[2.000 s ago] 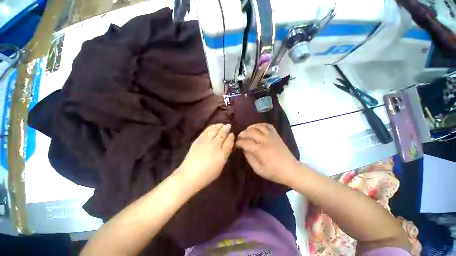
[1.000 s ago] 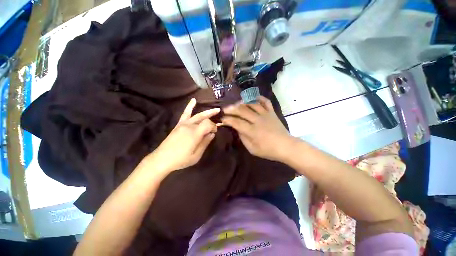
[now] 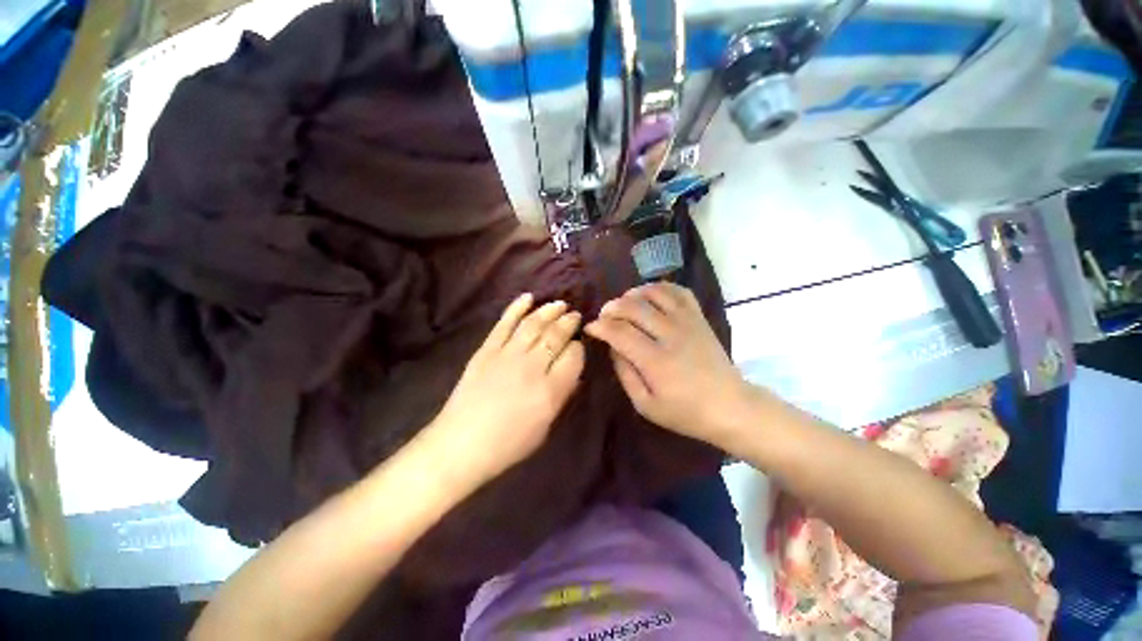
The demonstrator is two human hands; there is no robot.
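A large dark brown garment [image 3: 338,251] lies heaped left of the needle and runs under the presser foot [image 3: 562,234] and down towards my lap. My left hand [image 3: 532,363] rests on the cloth just below the foot, fingertips on its gathered edge. My right hand [image 3: 658,351] pinches the cloth beside it, its fingertips almost touching the left ones. The white sewing machine head [image 3: 802,63] with a blue stripe stands above. A ridged grey knob [image 3: 656,256] sits right of the foot. The cloth under my fingers is partly hidden.
Scissors [image 3: 920,219] and a black-handled tool [image 3: 962,301] lie right of the machine, beside a purple phone [image 3: 1028,303]. Floral cloth [image 3: 933,451] hangs at the lower right. A dark tray [image 3: 1115,251] is at the far right. Brown tape [image 3: 40,376] edges the table at left.
My left fingers, spread a second ago, have come down onto the cloth. My right hand has moved back from the knob, which now shows more fully. The camera view has shifted slightly.
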